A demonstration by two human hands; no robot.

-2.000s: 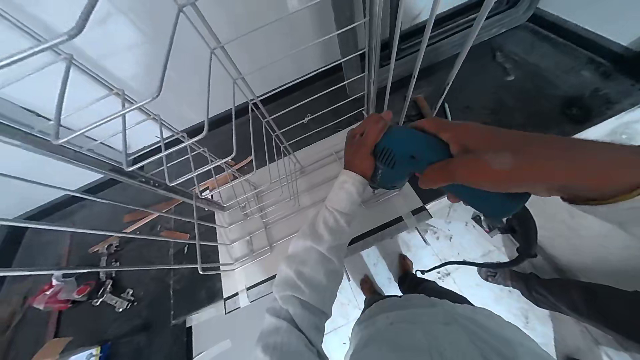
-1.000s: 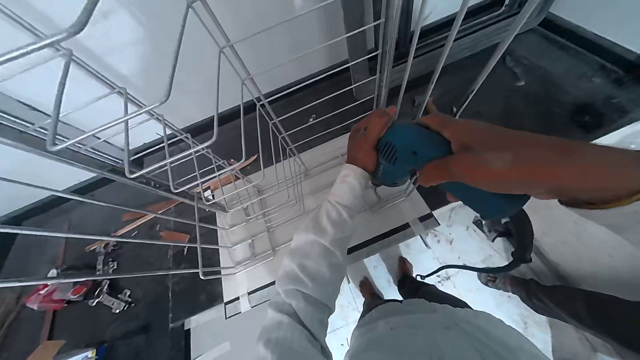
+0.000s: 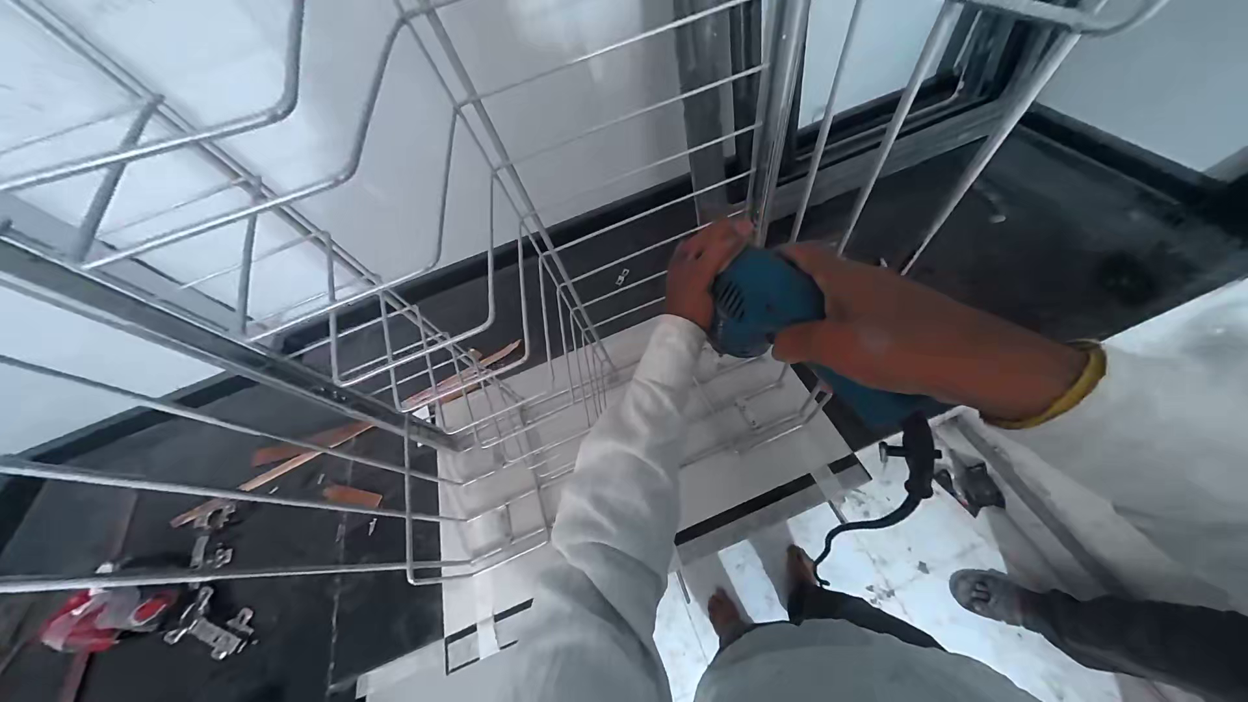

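A teal corded power drill [image 3: 765,302] is held between both my hands, pointing away from me at an upright metal post of the wire rack [image 3: 770,117]. My right hand [image 3: 858,312] wraps the drill's body from behind. My left hand [image 3: 702,273] lies against the front left side of the drill, close to the post; its fingertips are partly hidden, so whether it also holds something small cannot be told. The drill's bit is out of sight behind the hands. The black power cord [image 3: 916,468] hangs from the handle.
Wire baskets fill the left and middle. A white board [image 3: 760,458] lies below them. On the dark floor [image 3: 370,595] at left are wood strips [image 3: 292,468], metal hinges [image 3: 210,624] and a red and clear plastic packet [image 3: 97,614]. Another person's foot [image 3: 985,595] is at the lower right.
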